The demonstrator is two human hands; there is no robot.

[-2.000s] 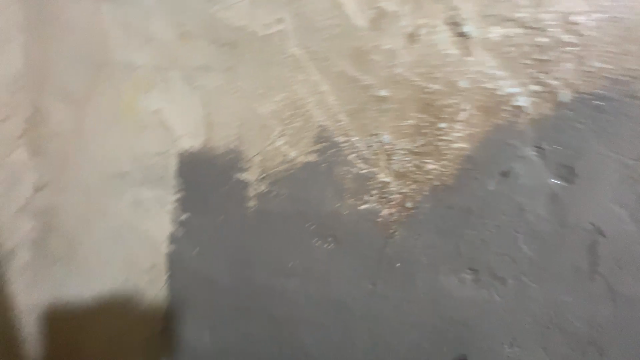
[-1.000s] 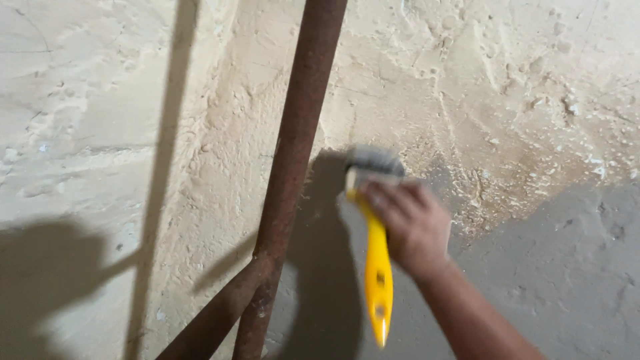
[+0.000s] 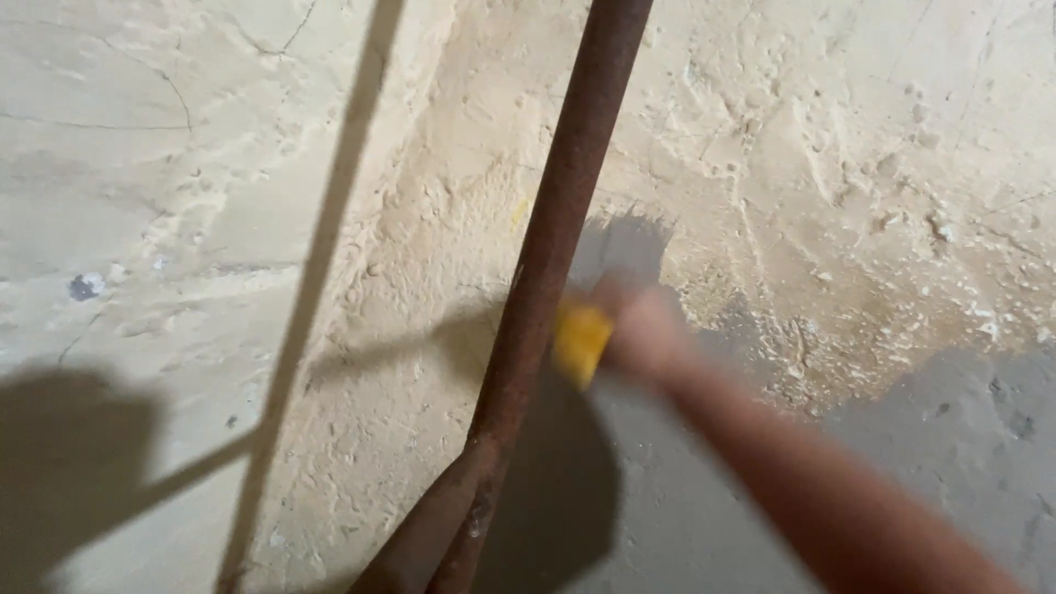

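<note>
My right hand (image 3: 643, 326), blurred by motion, is shut on a paintbrush whose yellow handle (image 3: 582, 338) shows just right of a rusty metal pipe (image 3: 554, 223). The bristles cannot be made out. Behind the hand, grey paint (image 3: 676, 495) covers the lower part of the rough plaster wall (image 3: 742, 157), with a ragged upper edge and a grey patch reaching up beside the pipe. Cream, flaking plaster shows above it. My left hand is not in view.
The upright pipe slants through the middle of the view, and a second metal pipe (image 3: 421, 532) joins it low down. On the left, a cracked cream wall (image 3: 198, 214) meets the other at a corner. Shadows of the pipes and of a rounded shape fall on it.
One second ago the brush was at the top edge of the grey paint, its long handle in plain sight; my right hand is now lower, close to the pipe. Two seconds ago no hand showed.
</note>
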